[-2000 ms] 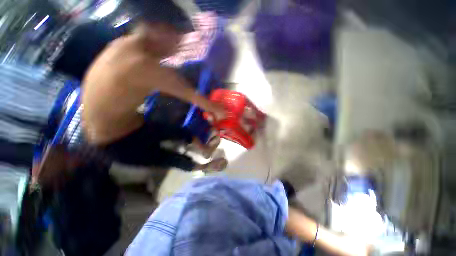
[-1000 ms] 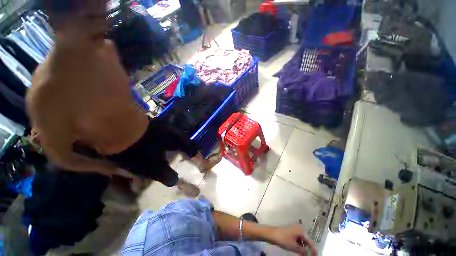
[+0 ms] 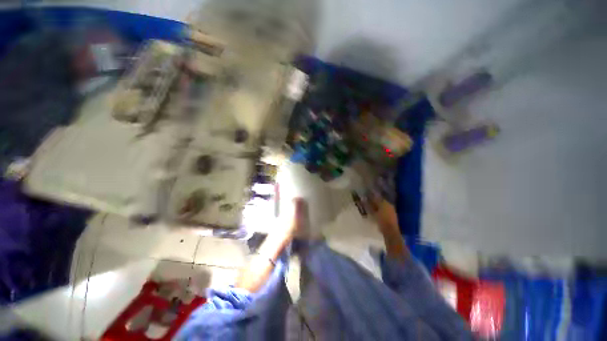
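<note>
The picture is blurred. My left hand (image 3: 291, 223) is over the front of the pale table, close to the bright light of the sewing machine (image 3: 223, 133); its fingers are not clear. My right hand (image 3: 381, 208) is at the table's right part, beside a small dark narrow tool (image 3: 359, 203). I cannot tell whether the hand touches or holds it. A cluster of green and blue thread spools (image 3: 323, 146) stands on the table beyond both hands.
A blue table edge (image 3: 414, 173) runs on the right. Two purple thread cones (image 3: 469, 136) show against the pale wall. A red stool (image 3: 150, 313) is at the lower left. Red and blue objects (image 3: 489, 306) are at the lower right. Dark cloth (image 3: 40, 86) lies at the upper left.
The view has swung from the floor, the crates and the other person to the machine table. Both my hands now show over the table; one second ago only one was visible.
</note>
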